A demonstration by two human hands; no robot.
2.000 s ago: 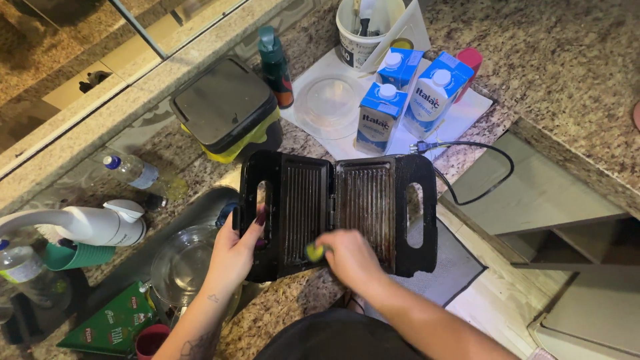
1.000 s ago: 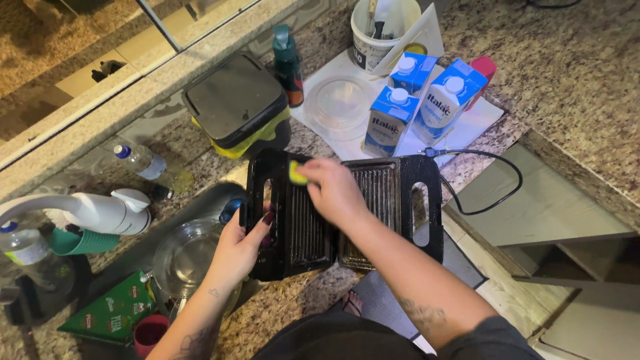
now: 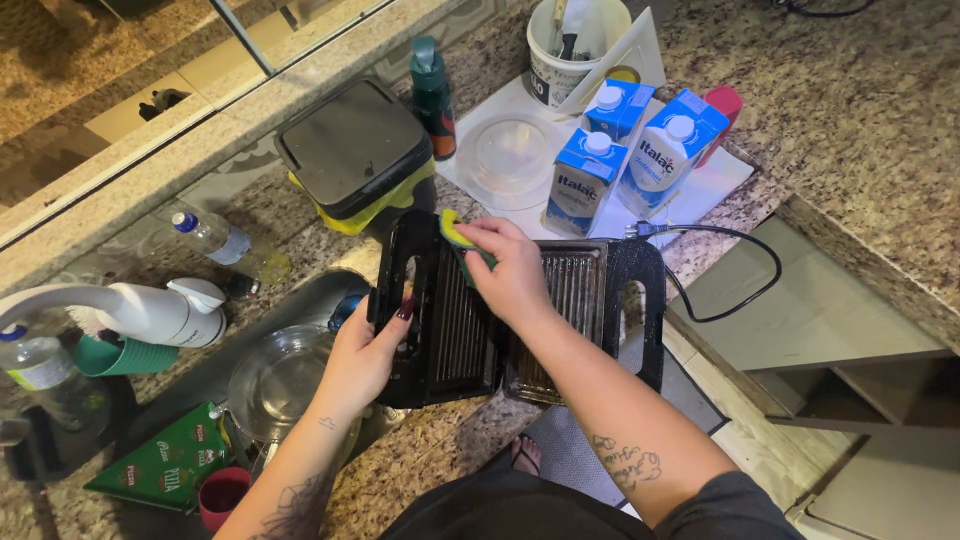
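Note:
A black sandwich press (image 3: 465,337) lies opened flat, with ribbed plates on both halves, over the counter's front edge beside the sink. My left hand (image 3: 371,349) grips the handle of its left half, thumb on top. Pinched in my right hand (image 3: 506,270) is a yellow and green sponge (image 3: 459,234), which touches the upper part of the left ribbed plate. The right plate looks wet and brownish, and my right forearm crosses over it. From the press's upper right runs a black power cord (image 3: 772,262) with its plug.
Behind the press stand milk cartons (image 3: 581,184), a clear plastic lid (image 3: 514,161), a white bucket (image 3: 574,64), a green bottle (image 3: 433,101) and a black bin (image 3: 356,150). At left, the sink holds a glass dish (image 3: 281,375), near a white faucet (image 3: 165,311) and plastic bottles (image 3: 229,244).
My right hand with the sponge has moved from the lower middle of the press up to the top of the left plate. My left hand keeps hold of the left handle.

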